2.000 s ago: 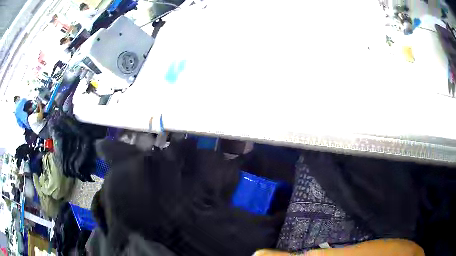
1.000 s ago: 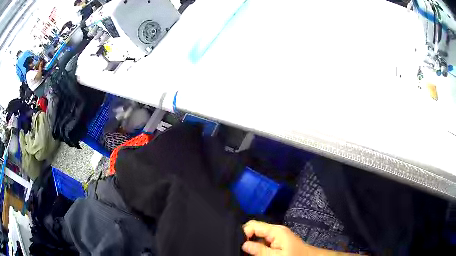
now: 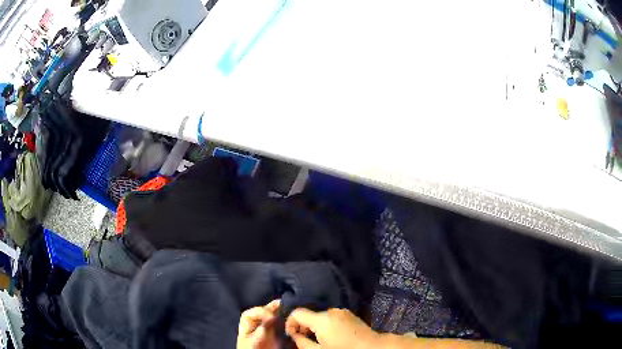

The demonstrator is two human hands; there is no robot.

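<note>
A dark grey, faintly pinstriped garment piece (image 3: 184, 293) lies bunched over my lap, below the table edge. My left hand (image 3: 259, 326) and my right hand (image 3: 331, 327) are close together at the bottom centre, fingertips pinching a fold of this cloth. The left hand is partly cut off by the lower edge; the right forearm runs out to the right. A plain black cloth (image 3: 204, 211) lies just beyond the striped piece. A patterned dark cloth (image 3: 409, 293) with a pale print hangs to the right of my hands.
The white table (image 3: 341, 102) has a ruler along its front edge. A grey-white machine part with a round dial (image 3: 167, 35) stands at the upper left. Metal needle-area parts (image 3: 573, 68) and a yellow tab (image 3: 563, 108) are at the right. Blue crates (image 3: 102, 163), an orange-red mesh (image 3: 121, 215) and garment piles are left.
My left hand has come into view beside the right. The right hand has moved left and now pinches cloth. The pinstriped piece is raised and spread further right, in front of the black cloth.
</note>
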